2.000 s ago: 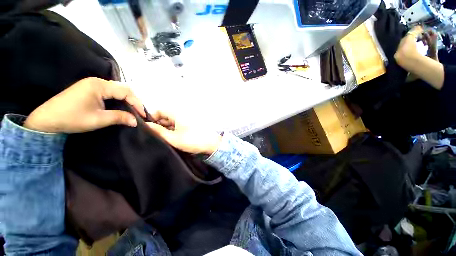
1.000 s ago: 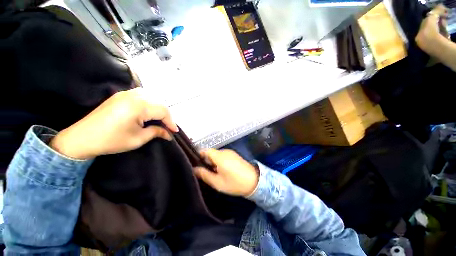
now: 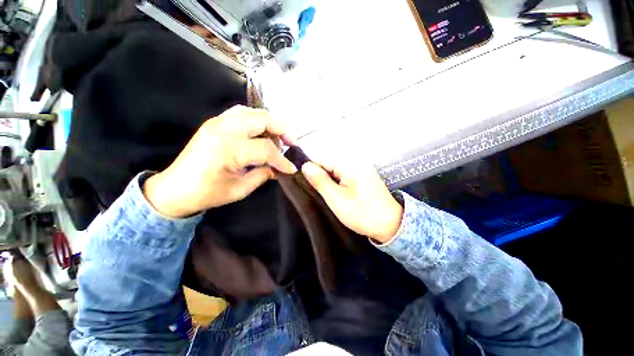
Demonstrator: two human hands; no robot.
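A large black garment (image 3: 146,104) lies heaped from the machine table's left side down over the lap. My left hand (image 3: 226,163) pinches its edge between thumb and fingers just in front of the sewing machine's presser foot area (image 3: 254,66). My right hand (image 3: 354,198) pinches the same dark edge close beside the left fingertips. A short dark fold shows between the two hands. A brownish strip (image 3: 316,236) of cloth runs down from the fingers towards the lap. A purplish-brown piece (image 3: 229,268) hangs below my left forearm. What lies under the fingers is hidden.
The white table (image 3: 389,118) has a ruler-marked front edge. A phone (image 3: 455,28) lies at the back, with small snips and a thin tool (image 3: 556,21) to its right. Red-handled scissors (image 3: 62,249) are at the left. Another person's arm (image 3: 31,288) shows at lower left. A cardboard box (image 3: 591,163) is below right.
The view has turned left and moved closer to the table. My right hand has moved from further down the edge up beside my left fingertips. Both hands still hold the cloth.
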